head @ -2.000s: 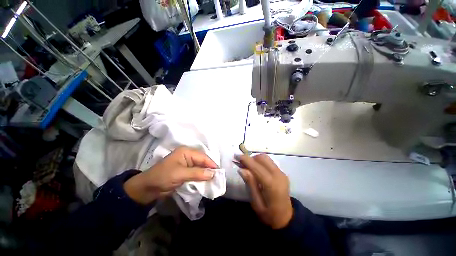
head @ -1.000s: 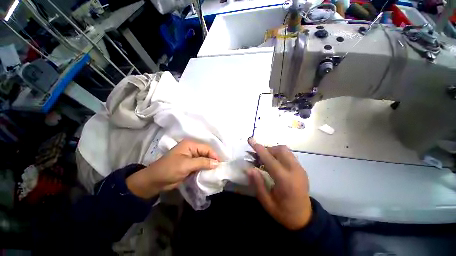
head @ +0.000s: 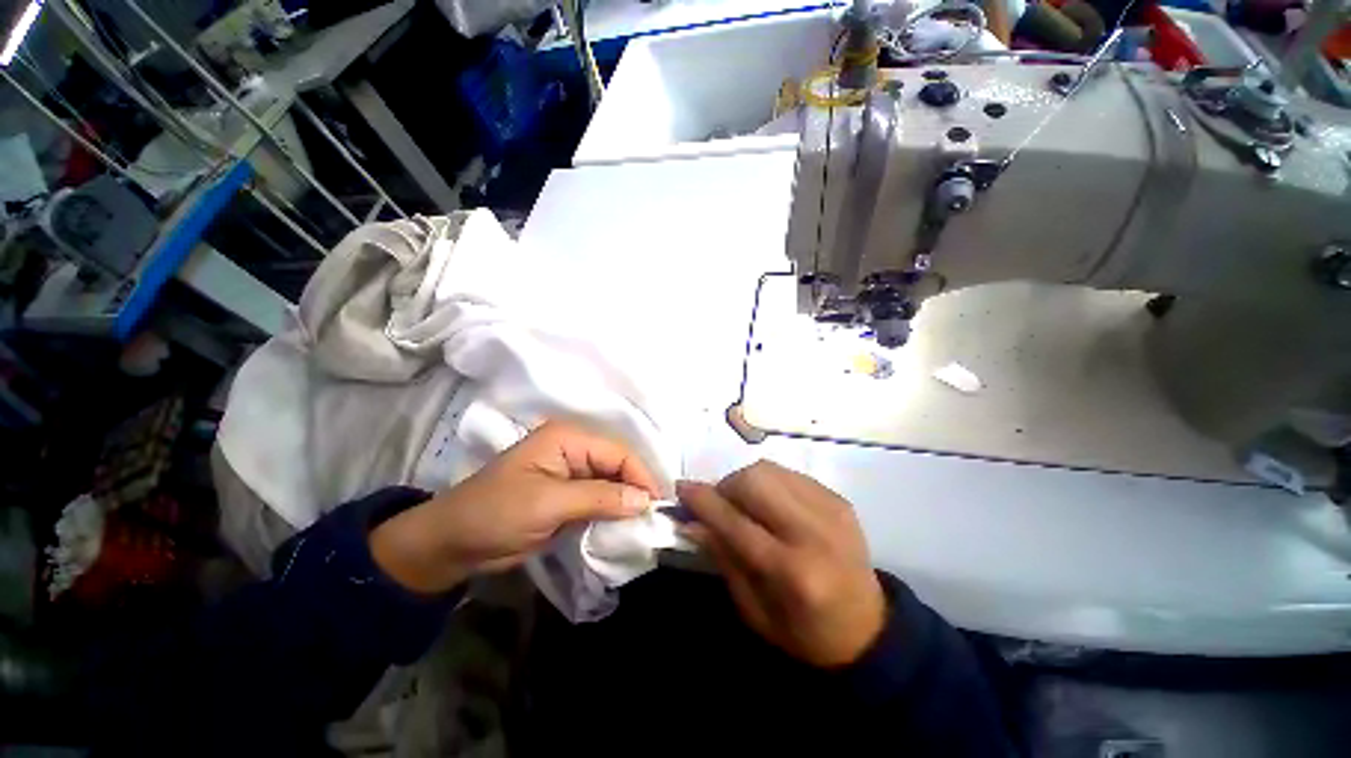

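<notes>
A bunched white and beige garment (head: 548, 356) lies over the table's left part and hangs off its edge. My left hand (head: 519, 504) pinches a white edge of it between thumb and index finger, over the front edge of the table. My right hand (head: 793, 555) is closed close beside it, fingertips at the same white edge. A small dark tip shows between the fingertips, seemingly the thread snips (head: 677, 514); my fingers hide the rest of them. No label can be made out at the pinched edge.
The sewing machine head (head: 1022, 178) stands at the right, its presser foot (head: 889, 319) lit. A small white piece (head: 959, 379) lies on the bed. A tan object (head: 745, 425) sits at the bed's front left corner. A white bin (head: 696, 96) is behind.
My right hand has moved left to meet my left hand at the cloth edge. The dark blades seen a second ago are now mostly hidden. The view has shifted slightly.
</notes>
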